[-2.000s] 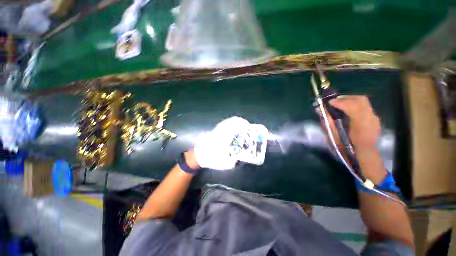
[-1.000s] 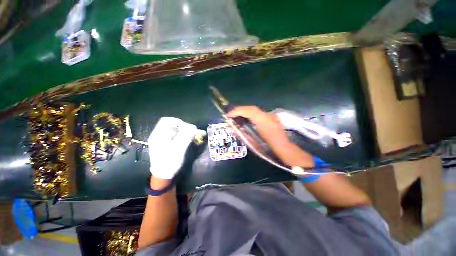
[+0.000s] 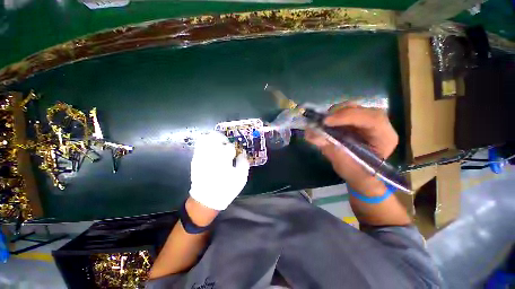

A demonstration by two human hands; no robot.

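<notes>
The open white socket housing (image 3: 258, 148) lies on the dark green bench in front of me, with a blue part and small metal parts inside. My left hand (image 3: 217, 171), in a white glove, is at the housing's left side; its fingertips hold a small brass contact strip (image 3: 238, 152) over the housing's left part. My bare right hand (image 3: 361, 135) grips the soldering iron (image 3: 350, 143) like a pen, right of the housing. The iron's tip points up and left, beyond the housing and apart from it. A clear plastic bundle (image 3: 279, 132) lies beside the housing, partly behind the right hand.
Loose brass strips (image 3: 73, 141) lie on the bench at left, beside a dense gold heap (image 3: 10, 163) behind a brown edge. A worn rail (image 3: 186, 34) runs along the back. Cardboard (image 3: 426, 101) and a black box (image 3: 488, 107) stand at right. A black crate (image 3: 73, 254) is below left.
My left hand has moved over the housing's left edge with the strip. My right hand has moved right, away from the housing, with the iron. The view has shifted, and the plastic funnel is out of view.
</notes>
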